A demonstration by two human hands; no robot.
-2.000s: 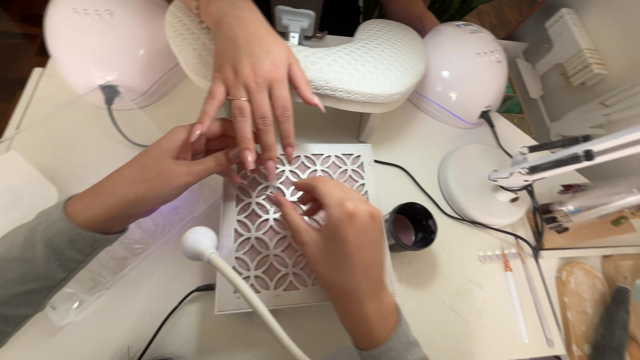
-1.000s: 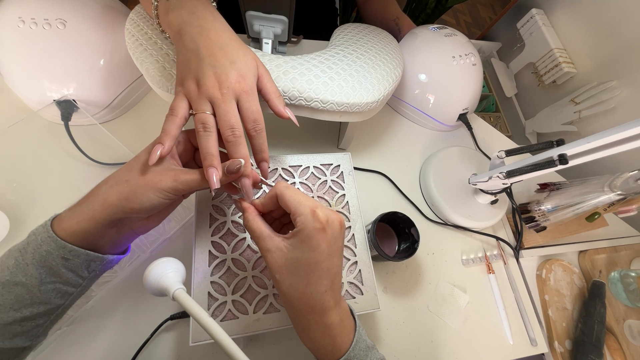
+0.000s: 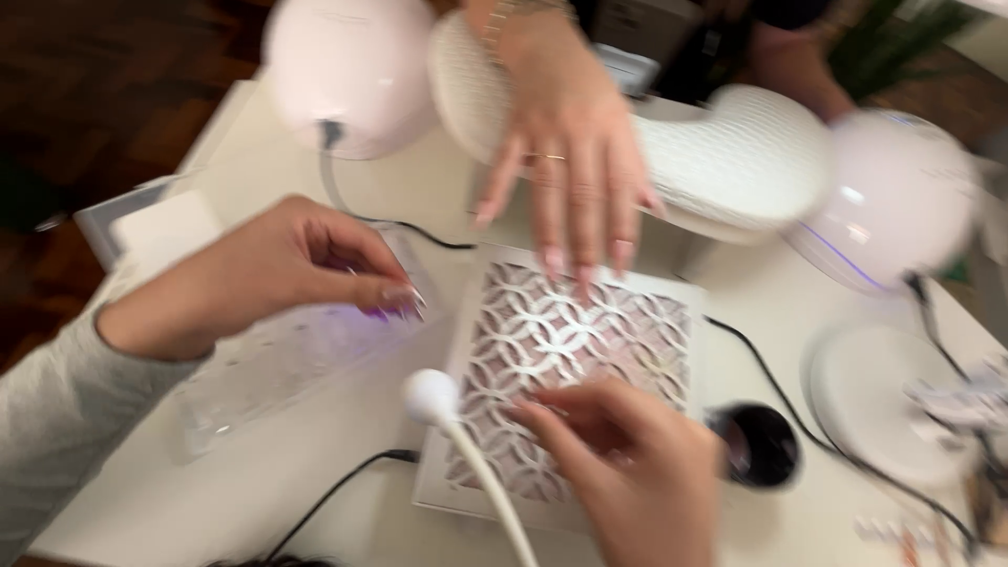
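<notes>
My left hand (image 3: 315,268) hovers over a clear plastic compartment box (image 3: 291,370) at the left, its thumb and fingertips pinched together; blur hides whether something small is between them. My right hand (image 3: 622,449) is above the lower right of a white dust collector with a patterned grille (image 3: 567,339), thumb and index finger nearly together, and what they may hold cannot be told. Another person's hand (image 3: 579,157), with a ring and a bracelet, reaches down with spread fingers over the grille's far edge. Neither of my hands touches it.
A white textured armrest (image 3: 732,157) stands at the back between two nail lamps (image 3: 354,71), (image 3: 890,197). A small white round-headed lamp (image 3: 431,395) on a bent stem crosses the front. Right of the grille are a dark cup (image 3: 760,445), a black cable and a round lamp base (image 3: 882,402).
My left hand has left the other person's fingers and moved left over the clear box. My right hand has drawn back toward the near side of the grille. The view has shifted and blurred.
</notes>
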